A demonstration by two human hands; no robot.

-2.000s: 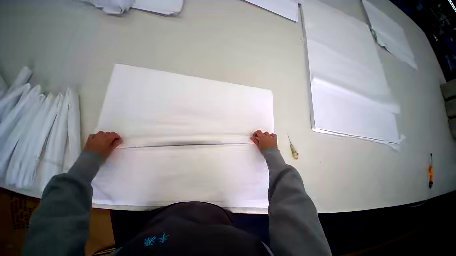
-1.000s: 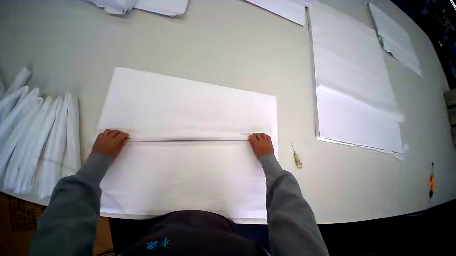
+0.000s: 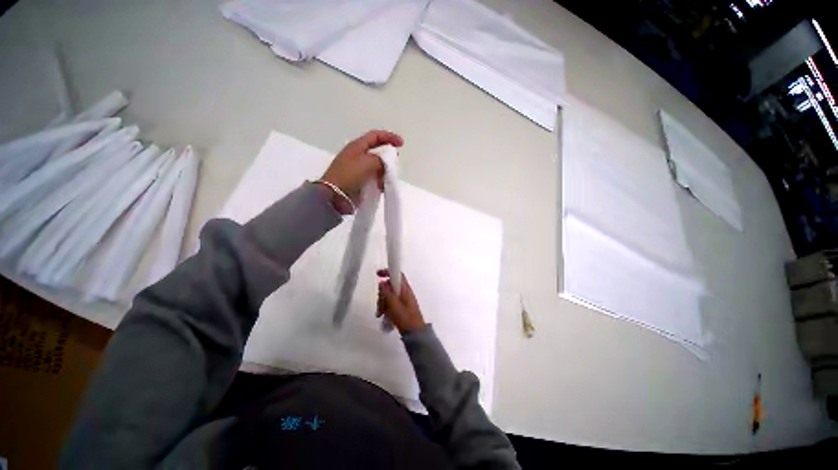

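Note:
A folded white paper strip (image 3: 393, 216) is bent over at its top, above the white sheets, with two lengths hanging down. My left hand (image 3: 360, 170) grips it at the bend. My right hand (image 3: 399, 303) is lower, closed around the lower part of the right length. The left length is blurred and hangs free. Large flat white sheets (image 3: 450, 275) lie beneath on the worktable, in front of me.
Folded paper strips (image 3: 110, 202) fan out at left. A pale pointed tool (image 3: 526, 319) lies right of the sheets, an orange-handled tool (image 3: 757, 413) farther right. More white sheets (image 3: 625, 229) lie at right and at the far side (image 3: 340, 37). A brown carton (image 3: 46, 353) is at lower left.
Both hands have left the flat sheet's fold line. They now hold a narrow strip raised and bent double, left hand above right. The view has also shifted and tilted.

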